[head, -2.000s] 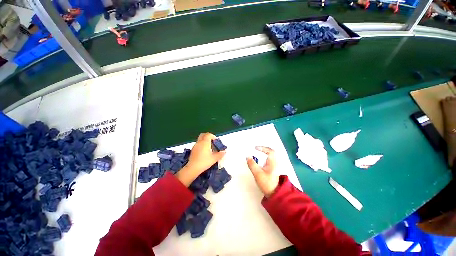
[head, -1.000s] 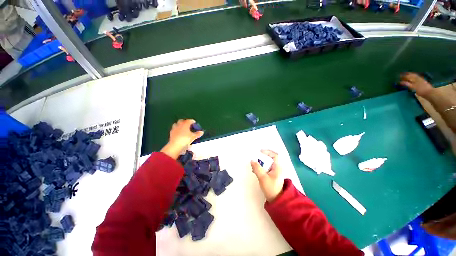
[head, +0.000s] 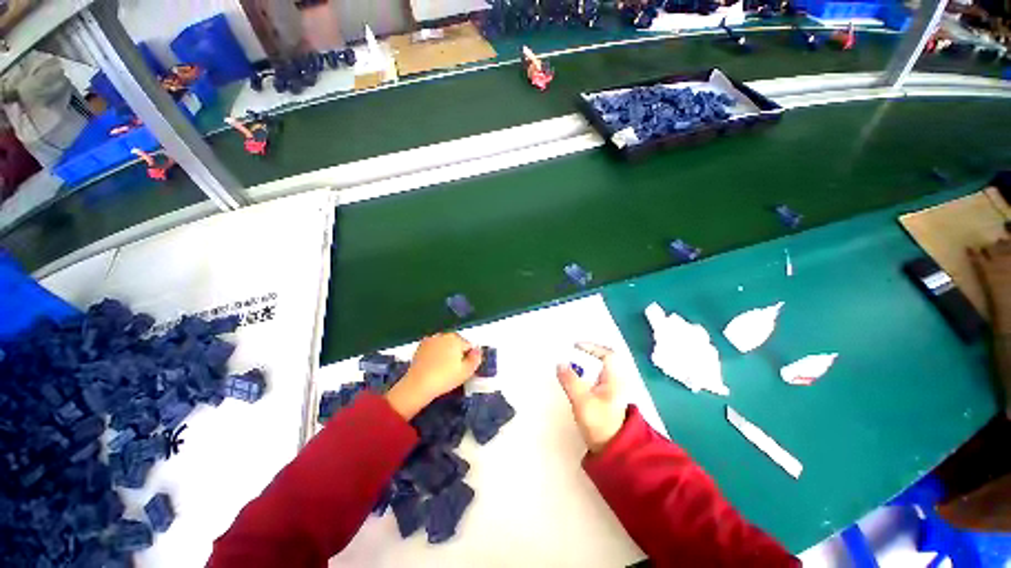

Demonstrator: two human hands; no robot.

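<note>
My left hand is over the loose pile of navy molded parts on the white work sheet. A navy part is at its fingertips, gripped between thumb and fingers. My right hand is to the right above the sheet, holding a small white item with a dark spot, mostly hidden by the fingers. Several single navy parts lie spaced along the dark green conveyor belt; the nearest lies just beyond my left hand.
A large navy stock pile lies on printed carton board at left. A black tray of navy parts is beyond the belt. White scraps, a slim pale stick and a black device lie right.
My left hand has left a navy part on the belt, moved back to the pile and taken hold of another. The other person's hand at right is gone from view. The right hand has hardly moved.
</note>
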